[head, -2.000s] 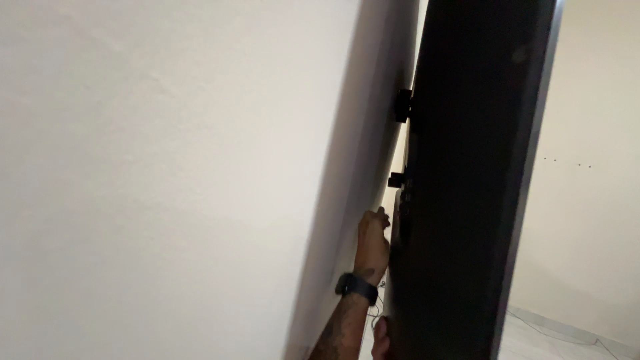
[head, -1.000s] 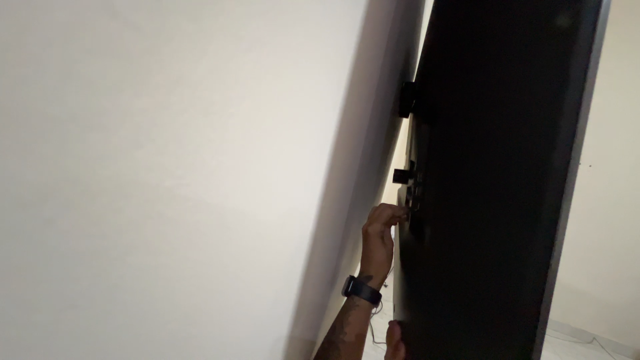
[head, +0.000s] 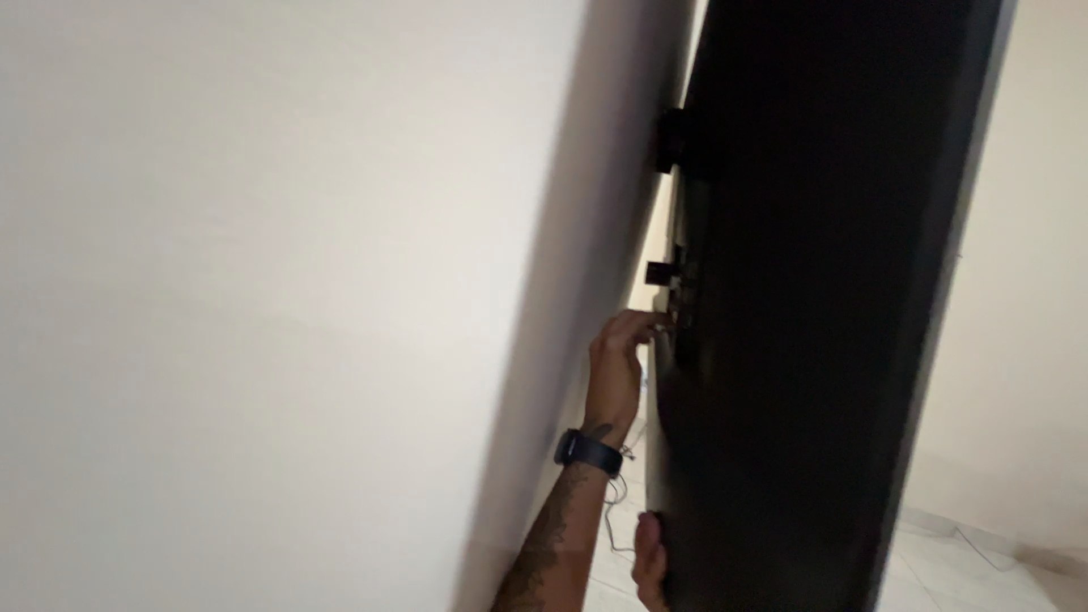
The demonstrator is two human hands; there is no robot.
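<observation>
A large, dark flat-screen television [head: 816,323] stands tilted out beside a pale wall. My left hand [head: 619,353], with a dark watch on the wrist, reaches up into the gap, its bent fingers touching the connector area at the television's left side. Shadow hides whether they pinch a plug. Just above those fingertips a small black block [head: 659,273] sticks out, and a larger black bracket-like part [head: 671,140] is higher up. Lower down, my right hand [head: 648,557] has its fingers curled at the television's lower left side; the rest of it is hidden.
The pale wall surface [head: 255,297] fills the left side. A thin dark cable [head: 610,518] hangs in the gap near my left wrist. Beyond the television are another wall [head: 1028,297], a tiled floor [head: 935,569] and a thin cable [head: 982,548] on that floor.
My left hand has moved from the gap onto the television's connector area, its fingers now bent toward the right. My right hand stays low at the television's side.
</observation>
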